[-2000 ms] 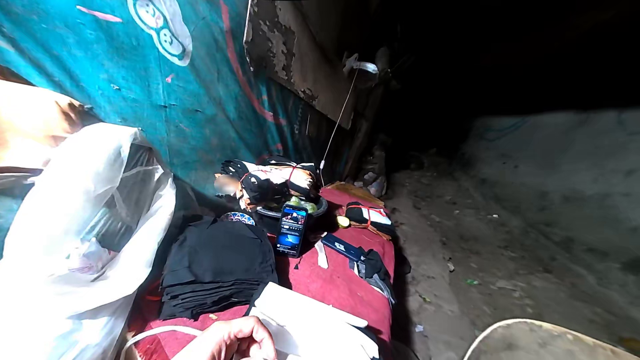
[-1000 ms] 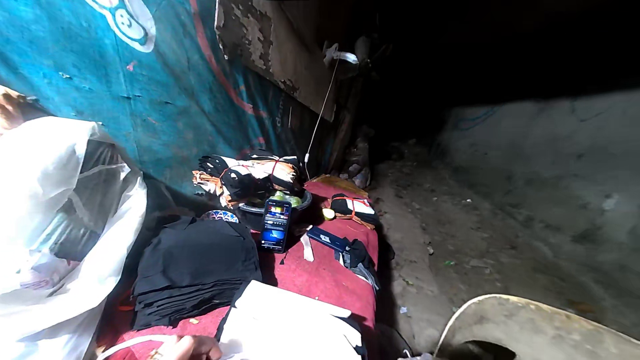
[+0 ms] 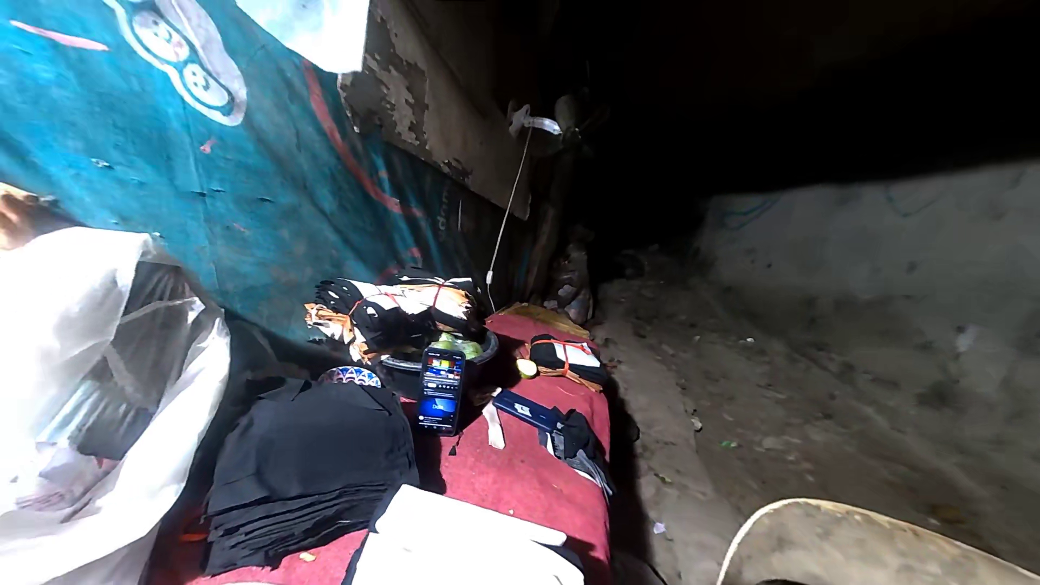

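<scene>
Neither of my hands can be made out for certain. A skin-coloured part (image 3: 16,215) shows at the left edge, and I cannot tell whose it is. Black fabric pieces (image 3: 313,455) lie stacked on the red cloth cover (image 3: 487,479). In front of them, at the bottom, are white fabric pieces (image 3: 467,540) with dark edges. A lit smartphone (image 3: 441,390) stands upright against a dark bowl (image 3: 487,349) holding green round items. Tied bundles of black and white cloth (image 3: 398,305) rest behind and over the bowl. A white sheet-like piece (image 3: 313,28) shows at the top.
A large translucent plastic bag (image 3: 175,439) stands at the left, before a blue tarp (image 3: 236,187). Right of the phone lie a dark blue box (image 3: 526,409), a cut round fruit (image 3: 526,369) and a tied cloth bundle (image 3: 566,357). A pale rimmed object (image 3: 861,544) is at bottom right.
A bare hand seen at the bottom edge in both earlier frames is out of view. The white sheet-like piece has appeared at the top, over the tarp.
</scene>
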